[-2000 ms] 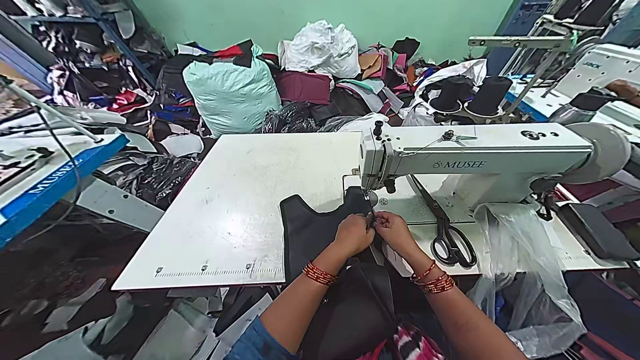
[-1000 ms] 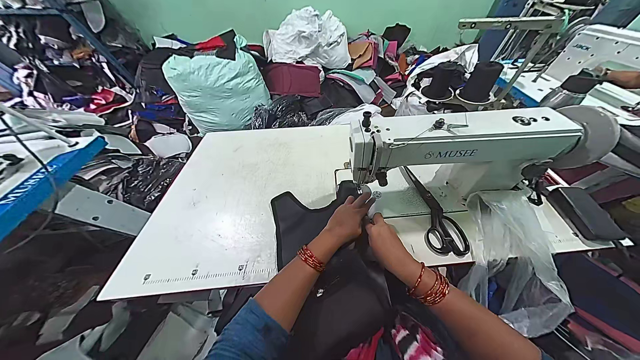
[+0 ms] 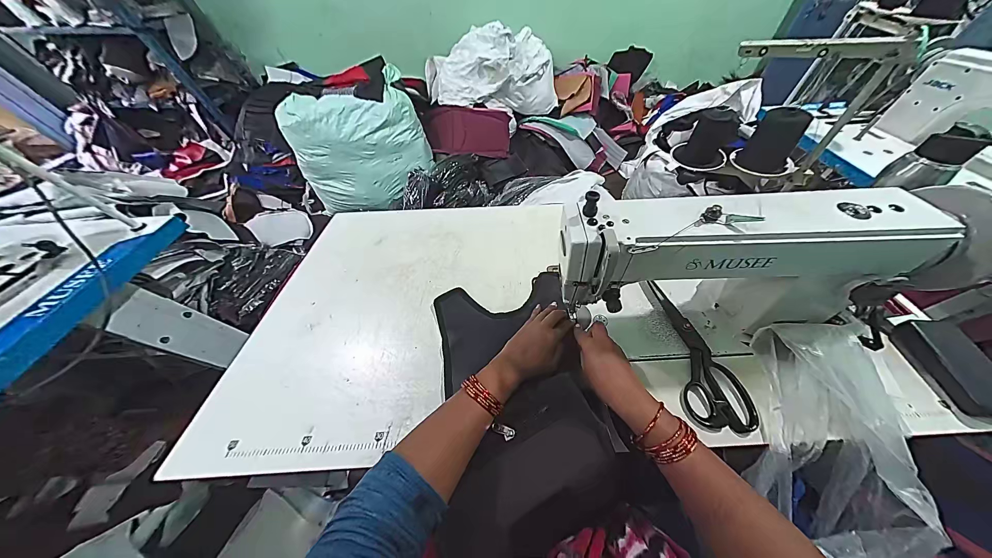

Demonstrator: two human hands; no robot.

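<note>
A black fabric piece (image 3: pixel 480 341) with bound edges lies under the needle area of a white Musee sewing machine (image 3: pixel 744 240) and hangs over the table's front edge. My left hand (image 3: pixel 536 341) lies on the fabric just left of the presser foot, palm down. Close beside it, right of the needle, my right hand (image 3: pixel 603 356) pinches the fabric's edge; the exact fingertip grip is partly hidden. A small metal zipper pull (image 3: pixel 503 431) shows on the fabric below my left wrist.
Black-handled scissors (image 3: pixel 709 380) lie right of my right hand. A clear plastic bag (image 3: pixel 821 418) hangs over the front edge. Black thread cones (image 3: pixel 771 139) stand behind the machine. Fabric scraps and a pale green sack (image 3: pixel 356 147) are heaped behind the white table (image 3: pixel 341 310).
Two seconds ago both hands were close together at the fabric near the needle. My left hand has since flattened onto the fabric, left of the needle.
</note>
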